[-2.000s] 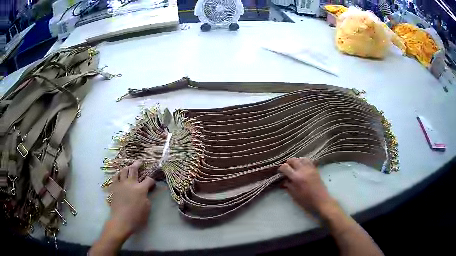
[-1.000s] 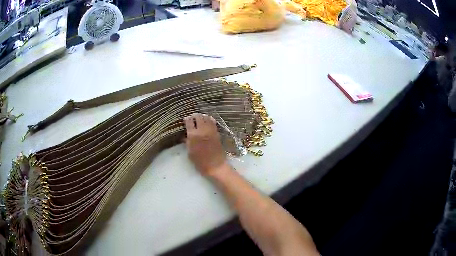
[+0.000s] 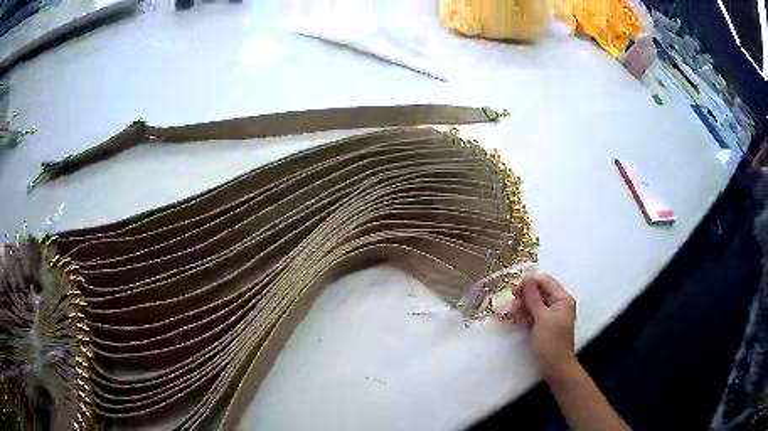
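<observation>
A wide row of khaki-brown webbing straps (image 3: 278, 219) lies side by side on the white table. Gold snap hooks (image 3: 518, 206) fringe its right end. Its left end is gathered into a round fan (image 3: 34, 337), cut off by the left edge. My right hand (image 3: 547, 316) is at the lower right corner of the row, fingertips pinching a thin, clear, shiny tie (image 3: 497, 278) that curves over the strap ends. My left hand is out of the picture. A single strap (image 3: 312, 123) lies apart above the row, doubled at its left end.
The white table (image 3: 665, 135) has a curved edge at right, dark beyond it. A red and white booklet (image 3: 644, 195) lies at right. A white sheet (image 3: 379, 50) lies at the far side. Yellow-orange bundles (image 3: 493, 17) stand at the back right.
The view has swung right, then closer. My right hand has moved from the straps' middle to their right end and now pinches the clear tie. My left hand has left the picture.
</observation>
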